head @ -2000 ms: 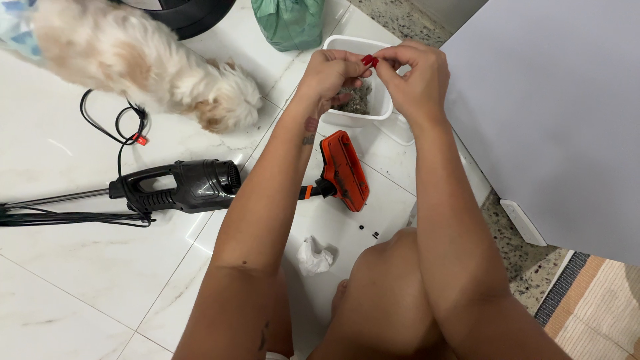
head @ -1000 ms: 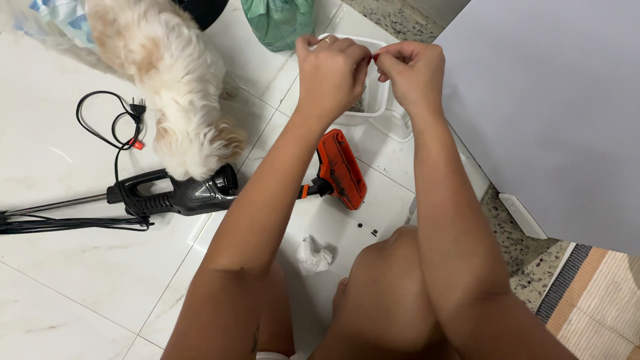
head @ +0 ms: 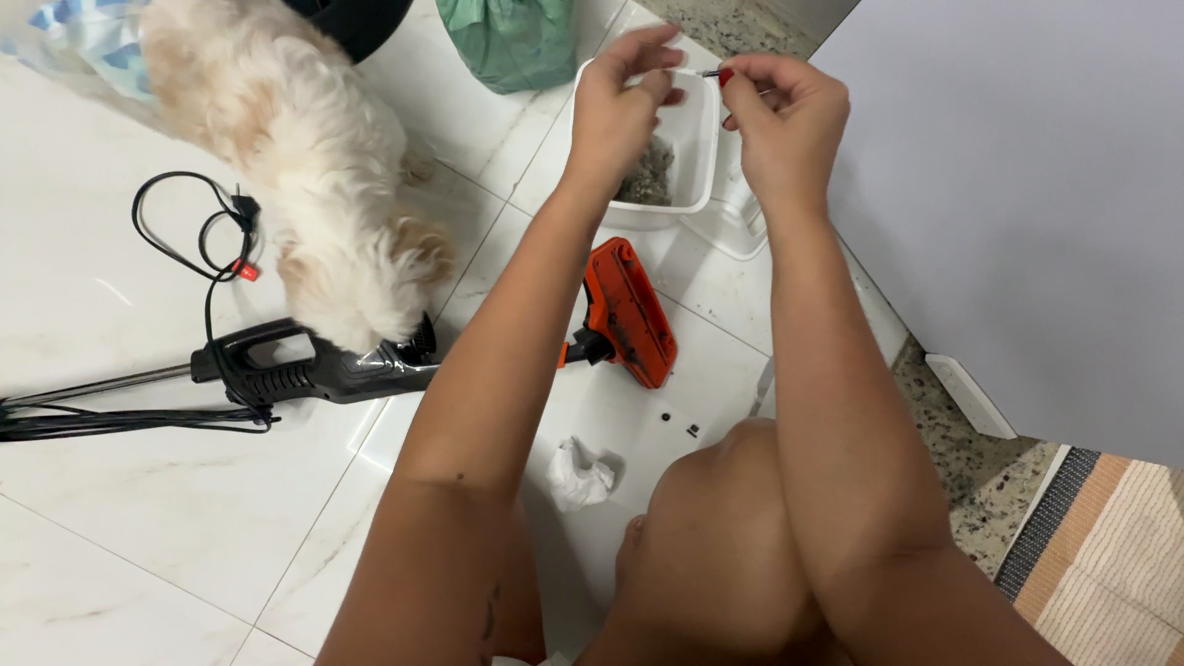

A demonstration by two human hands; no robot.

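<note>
My right hand (head: 786,111) pinches a small thin dark part (head: 710,73) between thumb and fingertips, above the right rim of a white plastic tub (head: 708,176). My left hand (head: 629,102) is over the tub, its fingers apart and nothing visible in them. Grey fluffy dust and hair (head: 650,174) lies in the tub. Below the hands, an orange vacuum floor head (head: 634,310) lies on the tiles with its underside showing. Small black parts (head: 692,430) and a crumpled white tissue (head: 580,475) are on the floor near my knee.
A white and tan dog (head: 305,176) stands at the left, its head over the black stick vacuum body (head: 342,370). A power cord (head: 171,252) lies coiled nearby. A green plastic bag (head: 513,42) is at the top, a grey panel (head: 1008,213) at the right, a striped rug (head: 1110,546) at lower right.
My hands, close together over the tub before, have come apart, and the left one has opened. The dog has moved its head along the vacuum body to the right.
</note>
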